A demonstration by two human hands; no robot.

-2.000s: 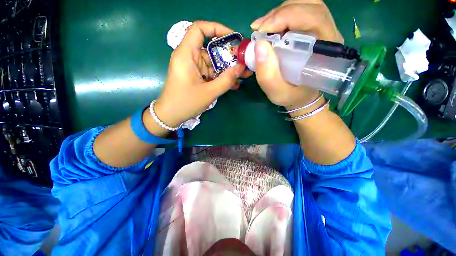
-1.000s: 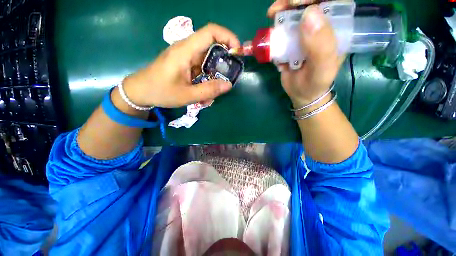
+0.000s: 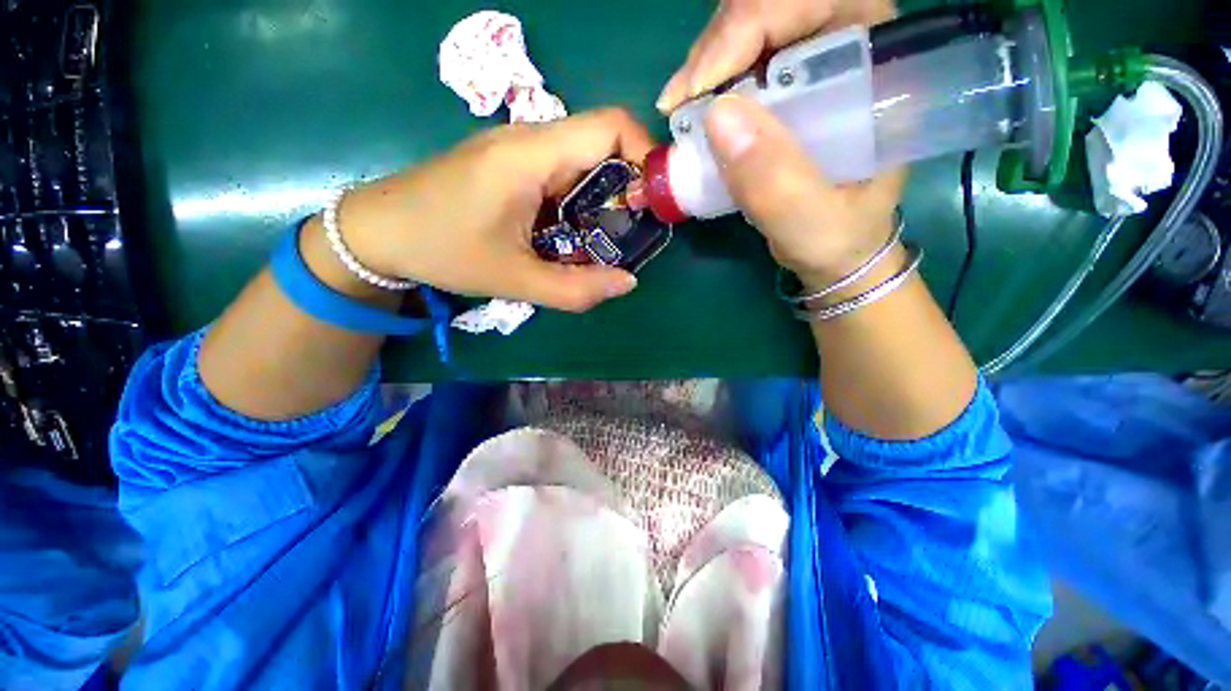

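Observation:
My left hand (image 3: 473,209) holds a small dark watch housing (image 3: 632,240) between thumb and fingers, its open side up with circuitry inside. My right hand (image 3: 797,176) grips the large clear-white glue syringe (image 3: 830,101), with fingers around the barrel. The red needle hub (image 3: 663,185) points left, at the housing, and its tip is over or in the housing's opening; exact contact cannot be told. The green adapter (image 3: 1056,95) is at the syringe's right end. A blue wrist strap (image 3: 324,297) is on my left wrist.
A crumpled wipe with reddish marks (image 3: 489,61) lies beyond my left hand on the green mat (image 3: 270,149). A black parts tray (image 3: 61,203) is at left. White tissue (image 3: 1134,146), a curved clear hose (image 3: 1206,162) and a dark controller (image 3: 1195,263) are at right.
The syringe has moved left and down, its red end now at the housing. The housing has tilted and shifted slightly right and down in my left hand. More of the wipe shows beyond that hand.

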